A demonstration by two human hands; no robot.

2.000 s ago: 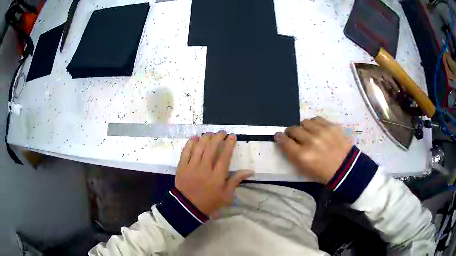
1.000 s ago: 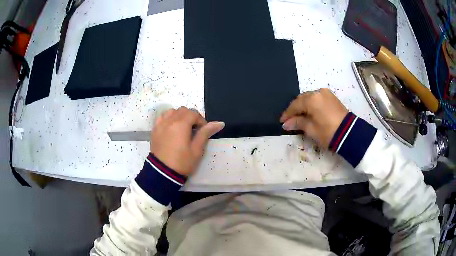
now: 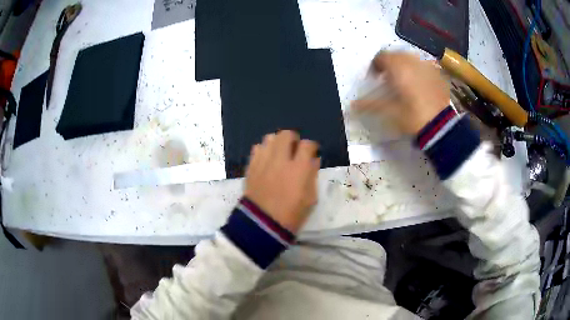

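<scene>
A black fabric piece (image 3: 284, 106) lies flat near the table's front edge, overlapping another black piece (image 3: 250, 31) beyond it. A long metal strip (image 3: 169, 177) runs under the near edge of the fabric and shows on both sides of it. My left hand (image 3: 282, 178) rests on the fabric's near edge, fingers bent and close together; whether it grips anything cannot be told. My right hand (image 3: 403, 94) is blurred, raised right of the fabric, with fingers apart and nothing seen in it. The iron (image 3: 484, 87), with a wooden handle, is partly hidden behind the right hand.
A thick black fabric stack (image 3: 103, 84), a small black piece (image 3: 30, 109) and dark scissors (image 3: 55, 53) lie at the left. A grey metal plate (image 3: 173, 11) is at the far side. A dark pad (image 3: 434, 25) is at the far right. A blue hose (image 3: 531, 62) hangs behind the iron.
My left hand has moved right onto the fabric's near edge. My right hand has left the fabric and moved away toward the iron. The camera view has shifted slightly.
</scene>
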